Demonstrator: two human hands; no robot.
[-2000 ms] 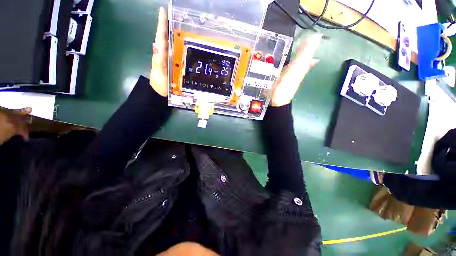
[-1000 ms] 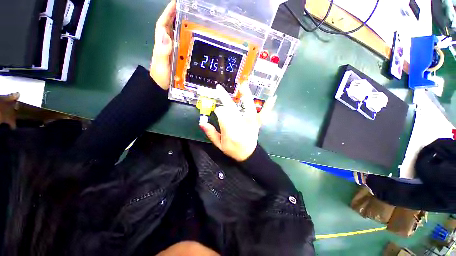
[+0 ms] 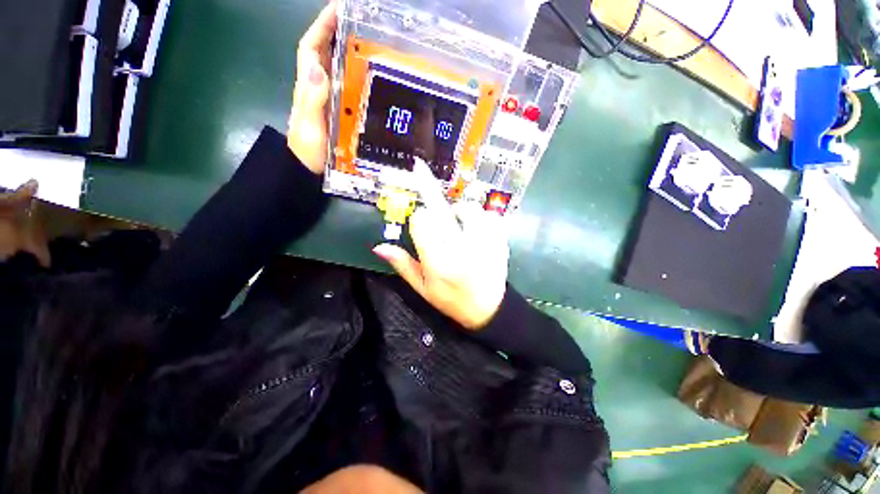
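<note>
The clear acrylic test fixture (image 3: 511, 159) lies on the bench in front of me. In it a black thermostat display (image 3: 410, 123) sits inside an orange frame (image 3: 349, 106) and shows glowing digits and a faint icon row. A yellow clamp (image 3: 396, 205) is at the near edge, beside a lit red rocker switch (image 3: 497, 201) further right. My left hand (image 3: 311, 106) lies along the fixture's left side; its far fingers are partly cut off or hidden. My right hand (image 3: 457, 253) is over the near edge, a fingertip at the display's lower edge, holding nothing.
A black foam pad (image 3: 704, 256) at right bears a white back housing (image 3: 697, 180). Stacked dark boards (image 3: 43, 68) are at far left. Black cables (image 3: 675, 60) run behind the fixture. A blue tape dispenser (image 3: 816, 121) stands far right. Another person's hand (image 3: 21, 227) is at the left edge.
My right hand has come from the fixture's right side to the display's lower edge. The display digits changed from 21.4, then 21.5, to a different reading. My left hand stays beside the fixture.
</note>
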